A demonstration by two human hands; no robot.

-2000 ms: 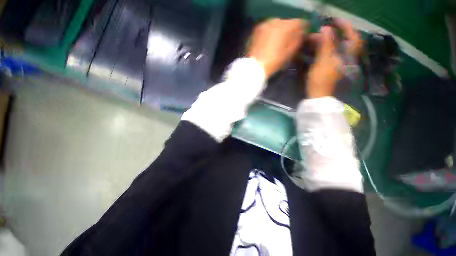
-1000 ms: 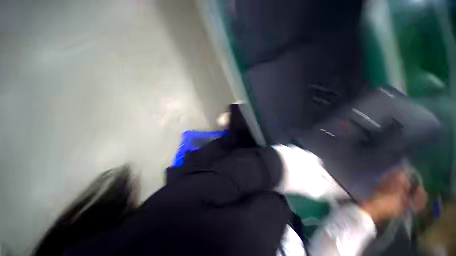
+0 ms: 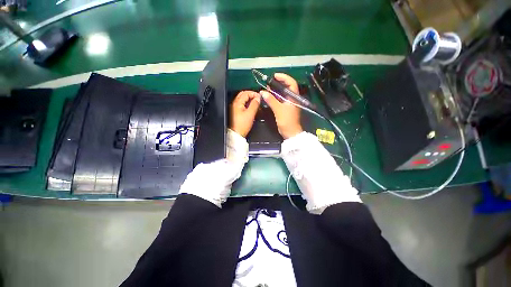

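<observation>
A black panel (image 3: 263,133) lies flat in front of me, silvery along its near edge. An upright black panel (image 3: 215,109) stands at its left with a thin black cable coiled on it. My left hand (image 3: 245,113) is over the flat panel with its fingertips pinched; what they hold is too small to tell. My right hand (image 3: 284,106) meets it from the right, thumb and fingertips close to the left ones. A black soldering iron (image 3: 291,94) lies across my right hand, its tip pointing up and left, away from the fingertips.
Overlapping black panels (image 3: 159,146) lie at the left. An iron stand (image 3: 331,87) and a yellow label (image 3: 325,136) are right of my hand. The soldering station (image 3: 414,117) with red displays stands farther right, a solder spool (image 3: 437,47) on top. A pale tube loops between station and iron.
The view swung left over the stacked panels, then came back to the work. The upright panel now stands left of my hands. The soldering iron now shows clearly in my right hand.
</observation>
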